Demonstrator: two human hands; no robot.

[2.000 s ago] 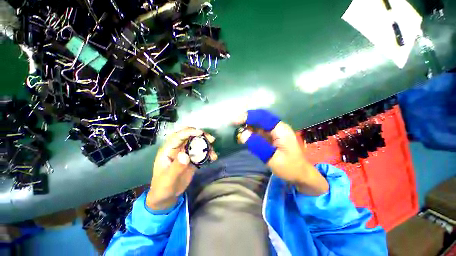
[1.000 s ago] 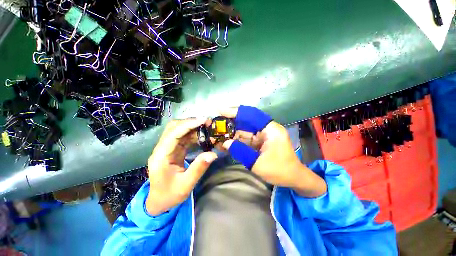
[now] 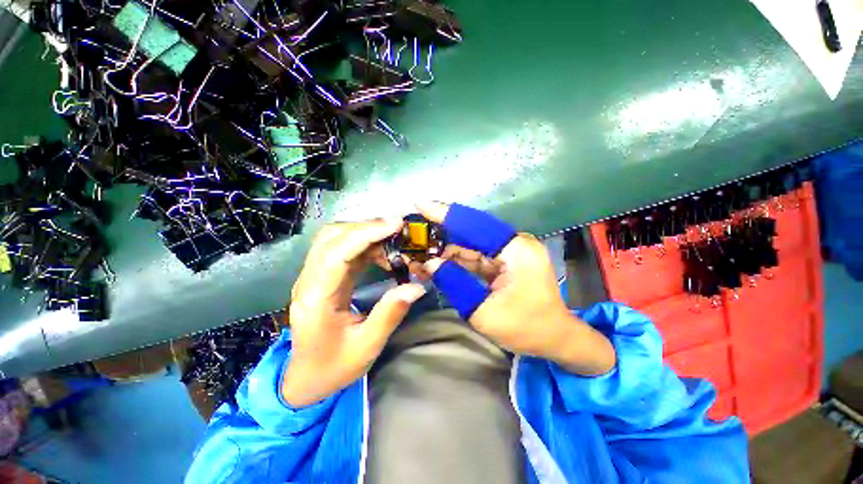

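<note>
A small black housing (image 3: 417,236) with an amber face is held between my two hands, above my lap at the bench edge. My left hand (image 3: 343,307) curls its fingers and thumb around its left side, where a dark part shows between them. My right hand (image 3: 511,284) has blue sleeves on thumb and index finger and pinches the housing's right side. Fingers partly hide the held parts. A large heap of black binder clips (image 3: 203,203) with silver wire handles lies on the green bench at the left, with pale green pieces among them.
A red tray (image 3: 771,340) stands at the right below the bench edge, with rows of dark clipped pieces. A white sheet (image 3: 804,43) with a slim black piece lies at the upper right. A lower container of black pieces (image 3: 227,364) shows at the lower left.
My hands have come together since the earliest frame, and the held housing now shows an amber face instead of a pale one. The view has shifted. In the last second my hands barely moved.
</note>
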